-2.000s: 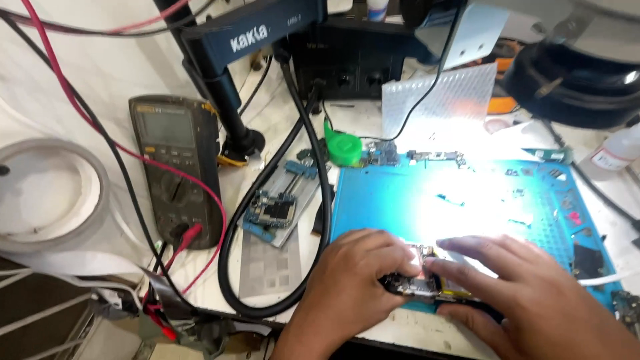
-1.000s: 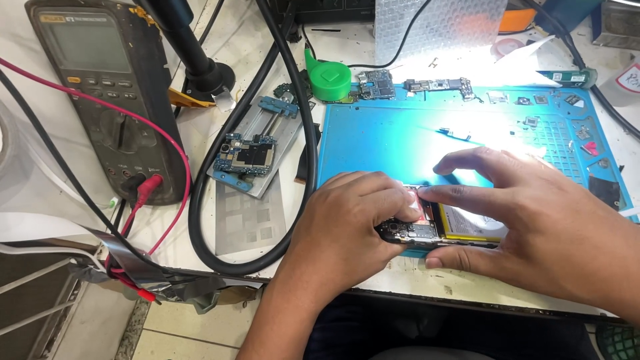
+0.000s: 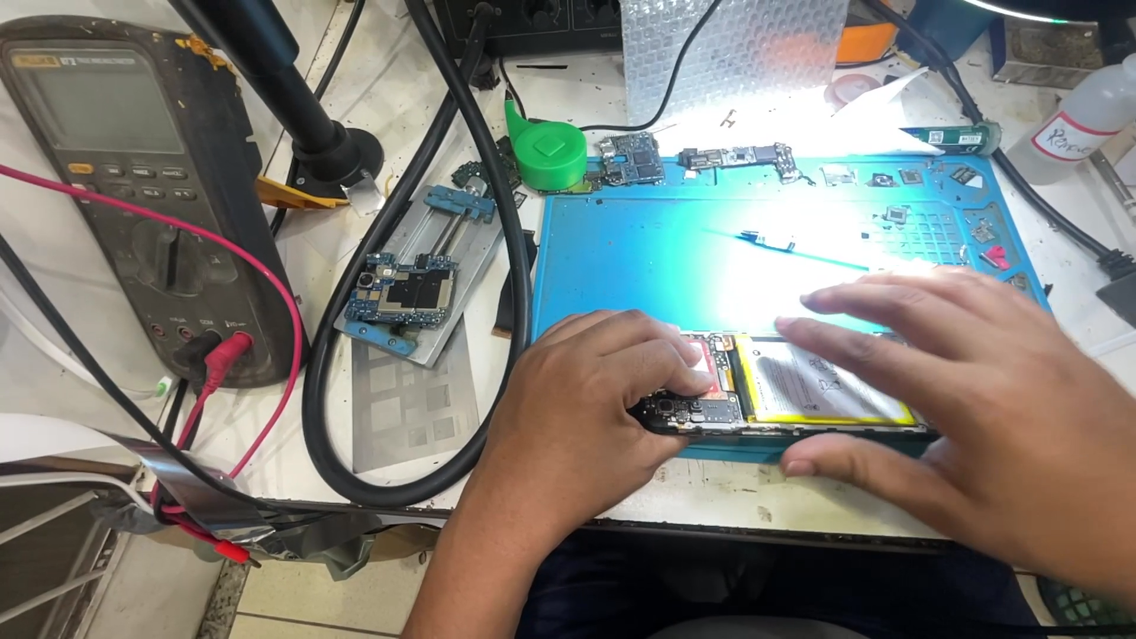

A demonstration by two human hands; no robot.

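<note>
An opened smartphone point(image 3: 710, 410) lies at the front edge of the blue silicone repair mat point(image 3: 621, 257), its circuit board on the left and its silver battery point(image 3: 816, 382) with yellow edging on the right. My left hand point(image 3: 603, 399) grips the phone's left end, thumb pressed on the reddish part of the board and fingers around the frame. Over the phone's right end is my right hand point(image 3: 950, 390), thumb and fingers spread, holding nothing visible; whether it touches the frame is unclear. A small part with a thin strip point(image 3: 768, 240) rests mid-mat under bright light.
A board holder point(image 3: 435, 257) carrying a circuit board point(image 3: 404, 291) sits inside a thick black cable loop point(image 3: 311, 399). At left stands a multimeter point(image 3: 151, 195) with leads. Behind the mat are a green round container point(image 3: 550, 155) and loose boards point(image 3: 737, 158); a plastic bottle point(image 3: 1078, 120) is at right.
My right hand's fingers, lower over the phone two seconds ago, are now spread wider and lifted off the battery, showing more of it. My left hand keeps its hold. The view has shifted closer.
</note>
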